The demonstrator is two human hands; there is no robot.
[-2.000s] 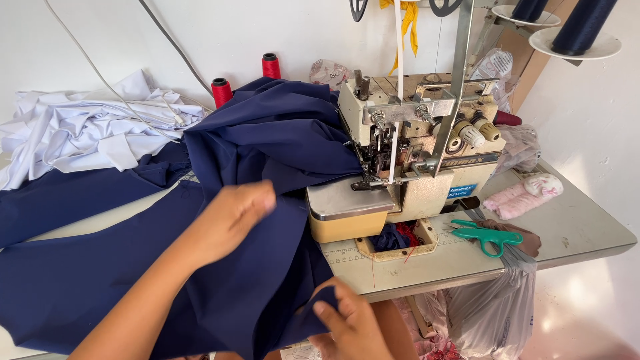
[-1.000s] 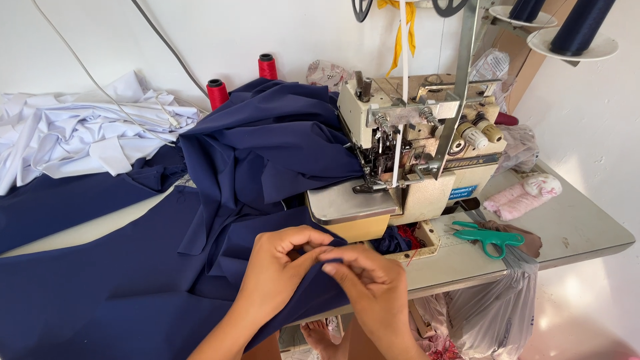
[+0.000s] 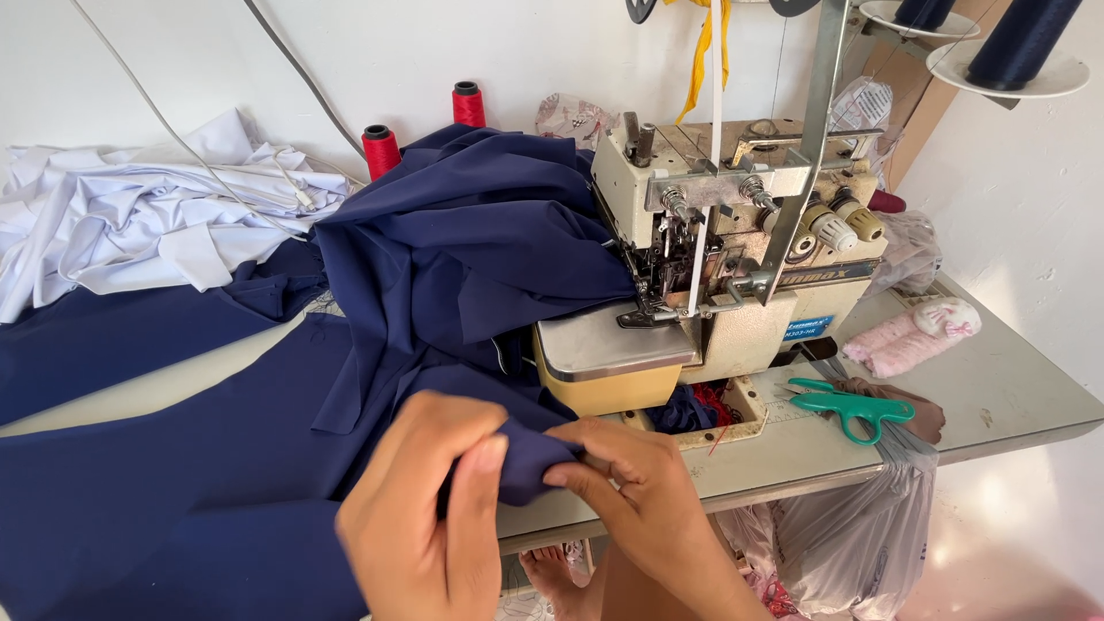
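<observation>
Navy fabric [image 3: 414,259] lies in folds left of a beige overlock sewing machine [image 3: 742,250], and part of it reaches the presser foot. In front of the machine's metal plate [image 3: 612,341], my left hand [image 3: 431,500] pinches an edge of the fabric between thumb and fingers. Close on its right, my right hand [image 3: 630,492] grips the same edge between thumb and forefinger. A short stretch of cloth spans the two hands. More flat navy pieces [image 3: 172,517] spread over the left side of the table.
White fabric [image 3: 129,216] is heaped at the back left. Two red thread cones [image 3: 381,152] stand behind the navy cloth. Green thread snips [image 3: 854,407] lie near the table's front edge, above a hanging plastic bag [image 3: 854,526]. A pink plush item [image 3: 914,332] rests at the right.
Two seconds ago my left hand was apart from my right, over the cloth; now both hold the edge close together. Since one second ago they have moved a little lower, with cloth stretched between them.
</observation>
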